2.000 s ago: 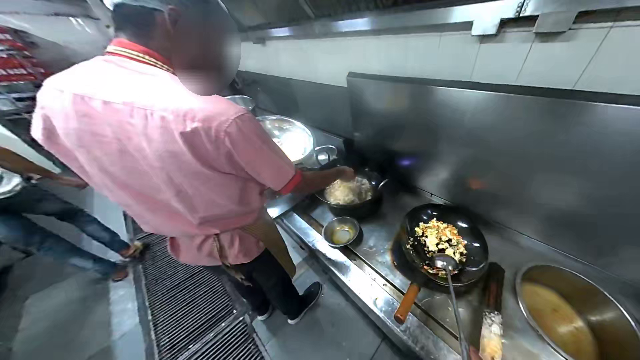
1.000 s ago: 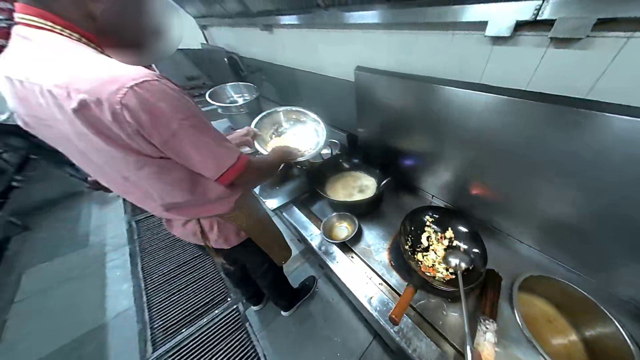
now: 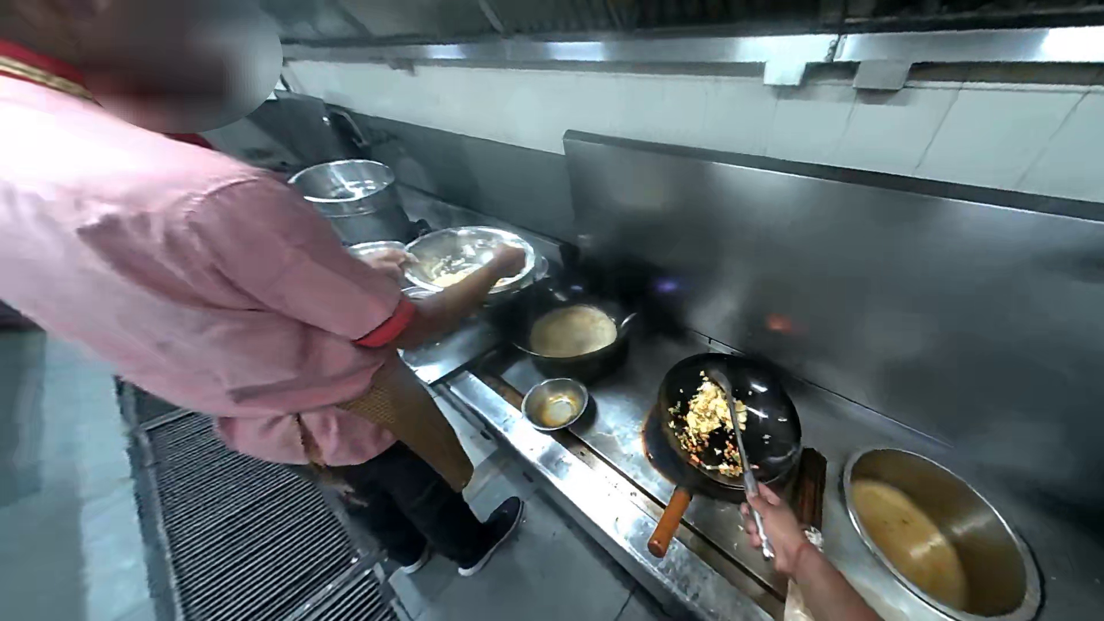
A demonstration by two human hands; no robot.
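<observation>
My right hand (image 3: 775, 528) grips the handle of a long metal ladle (image 3: 738, 435), whose head lies inside a black wok (image 3: 768, 405). Chopped food (image 3: 709, 418), pale and orange bits, sits in the wok around the ladle. The wok's wooden handle (image 3: 669, 523) points toward the stove's front edge. My left hand is out of view.
A co-worker in a pink shirt (image 3: 259, 302) stands at left, hands at a steel bowl (image 3: 470, 259). Nearby are a black pan of pale liquid (image 3: 573, 332), a small metal bowl (image 3: 555, 404) and a large pot of brown liquid (image 3: 906, 535).
My right hand has come into clear view on the ladle, and the ladle's head has moved toward the wok's far side. The co-worker's hand has moved from the pan to the steel bowl.
</observation>
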